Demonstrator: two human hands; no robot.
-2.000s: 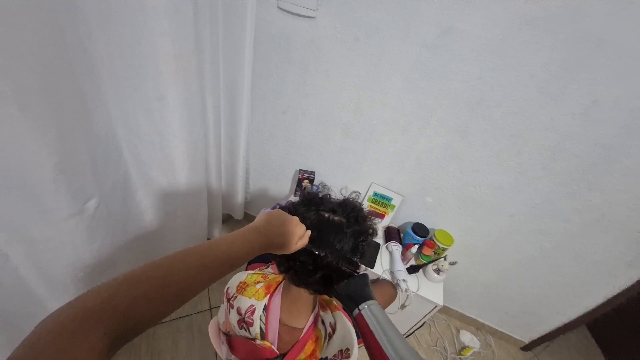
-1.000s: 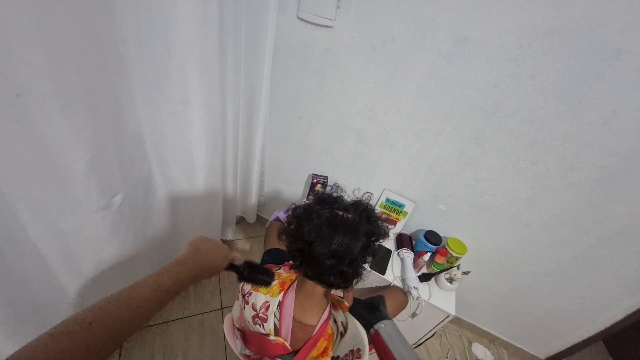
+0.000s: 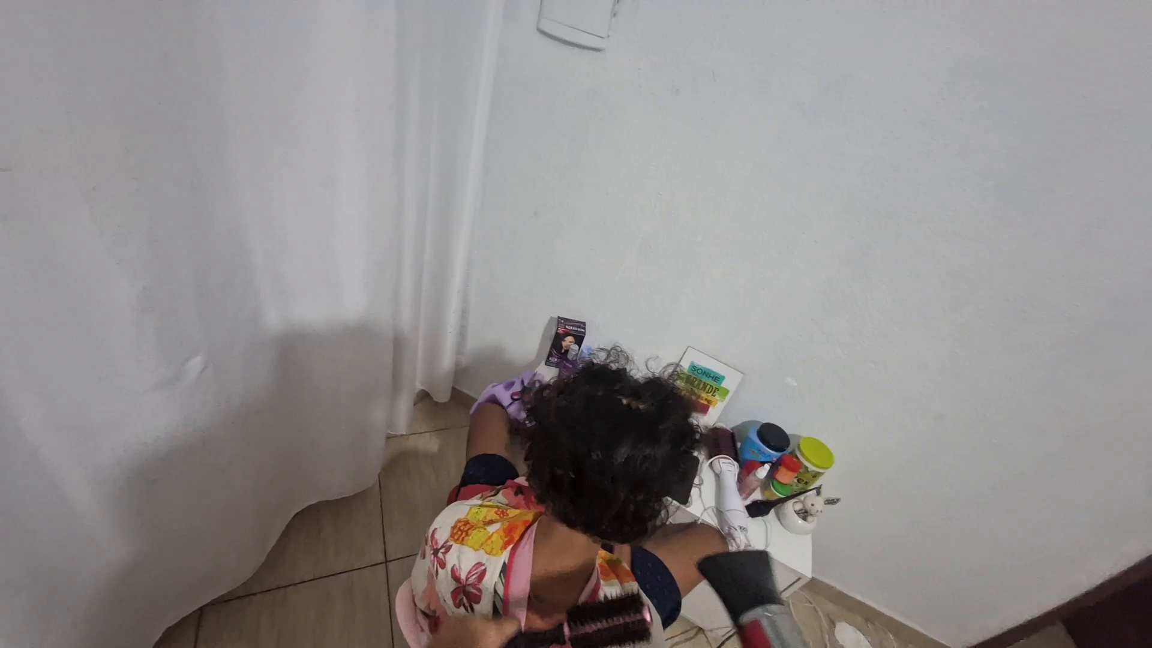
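At the bottom edge, my left hand point(image 3: 475, 633) grips a round hairbrush point(image 3: 610, 621) with dark bristles, held behind the back of a seated person. That person's dark curly hair point(image 3: 612, 445) fills the lower middle, above a floral garment point(image 3: 486, 529). A hair dryer point(image 3: 754, 594) with a black nozzle and a silver and red body enters from the bottom, right of the brush; its nozzle points toward the person and does not touch the hair. My right hand is out of view, and the dryer's handle is hidden below the frame.
A white table point(image 3: 792, 553) against the wall holds a white hair tool point(image 3: 730, 499), several jars, a small white pot point(image 3: 797, 515), a lettered sign point(image 3: 711, 387) and a box point(image 3: 567, 342). A white curtain point(image 3: 270, 270) hangs at left. Cables lie on the tiled floor.
My left hand was at the hair, then left of the person's back with the brush; now it is lower and further right. The dryer has moved away from the hair.
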